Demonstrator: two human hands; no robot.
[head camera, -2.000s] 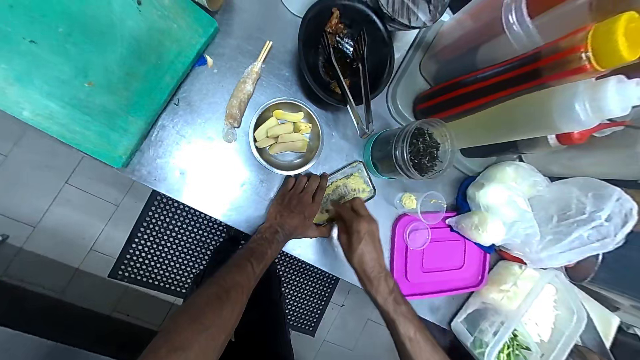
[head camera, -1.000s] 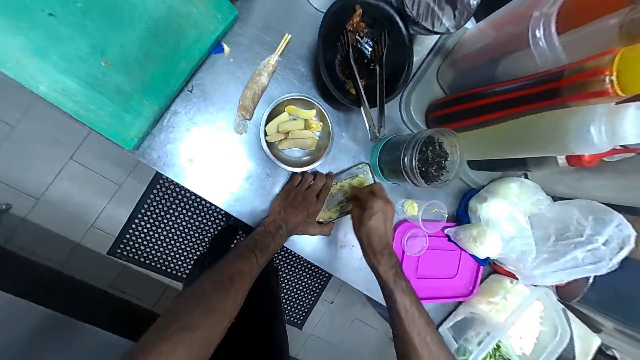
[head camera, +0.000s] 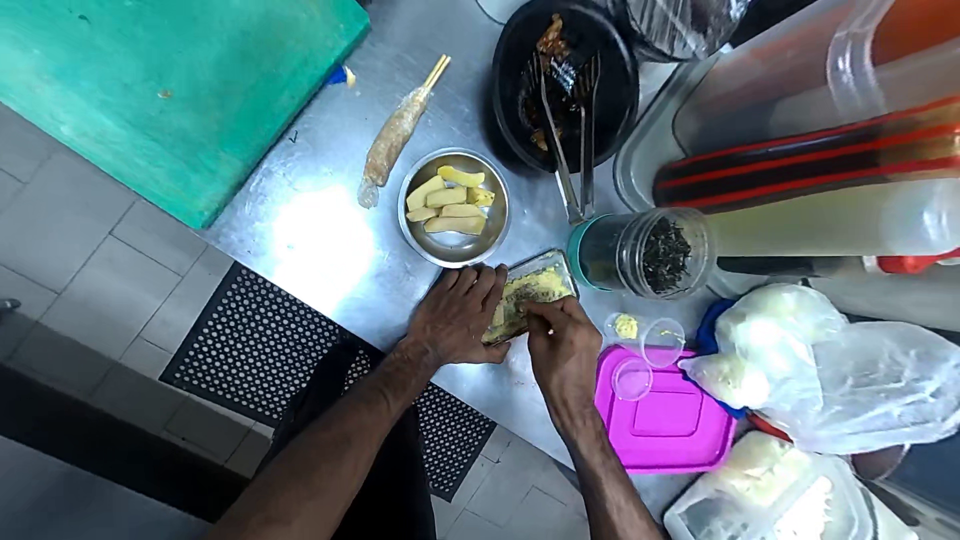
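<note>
A flat metal grater (head camera: 531, 291) lies on the steel counter, spread with pale yellow gratings. My left hand (head camera: 459, 315) presses on its left end, fingers together along the edge. My right hand (head camera: 561, 330) is over its right part, fingertips pinched on a small piece that is mostly hidden. Just above, a steel bowl (head camera: 497, 244) holds several peeled yellow pieces, which look like ginger. At the right, a small clear cup (head camera: 624, 327) has some yellow gratings in it.
Beyond are a wrapped skewer (head camera: 393, 142), a black bowl (head camera: 504, 120) with metal tongs (head camera: 589, 161) and a jar of dark shreds (head camera: 666, 255). A green cutting board (head camera: 180, 90) is at left. A magenta lid (head camera: 667, 450), plastic bags (head camera: 885, 382) and sauce bottles (head camera: 825, 225) crowd the right.
My right hand has shifted over the grater between frames, and a darker patch of its surface now shows among the gratings. My left hand stays on the grater's left end.
</note>
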